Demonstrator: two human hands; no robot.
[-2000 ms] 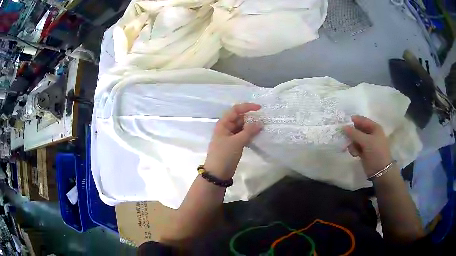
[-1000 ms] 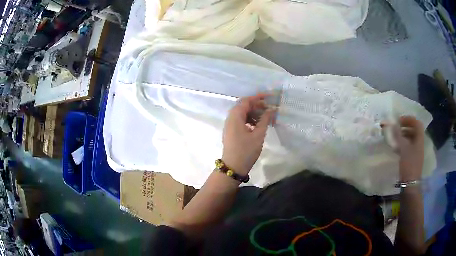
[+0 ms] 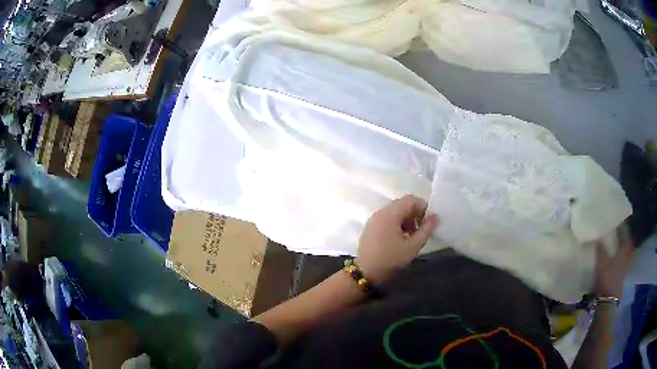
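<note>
A white garment point(image 3: 310, 137) lies spread over the table, with a straight seam point(image 3: 346, 115) running from upper left toward a textured lace panel point(image 3: 504, 173). My left hand point(image 3: 396, 234) pinches the cloth at the near edge, just left of the lace panel. My right hand point(image 3: 614, 263) is at the garment's right end, partly hidden under or behind the cloth and blurred; its fingertips are hidden. A small dark spot shows on the cloth near the right end.
Cream cloth point(image 3: 490, 32) is bunched at the far side. A grey mesh plate point(image 3: 587, 54) lies at the far right. The dark iron point(image 3: 637, 187) is at the right edge. Blue bins point(image 3: 108, 194) and a cardboard box point(image 3: 216, 259) stand at left below the table, beside a sewing machine table point(image 3: 115, 76).
The view has shifted, moving the scene rightward and tilting it. My left hand has moved from the seam to the near edge. My right hand has moved off the lace to the right end, where the cloth is folded over.
</note>
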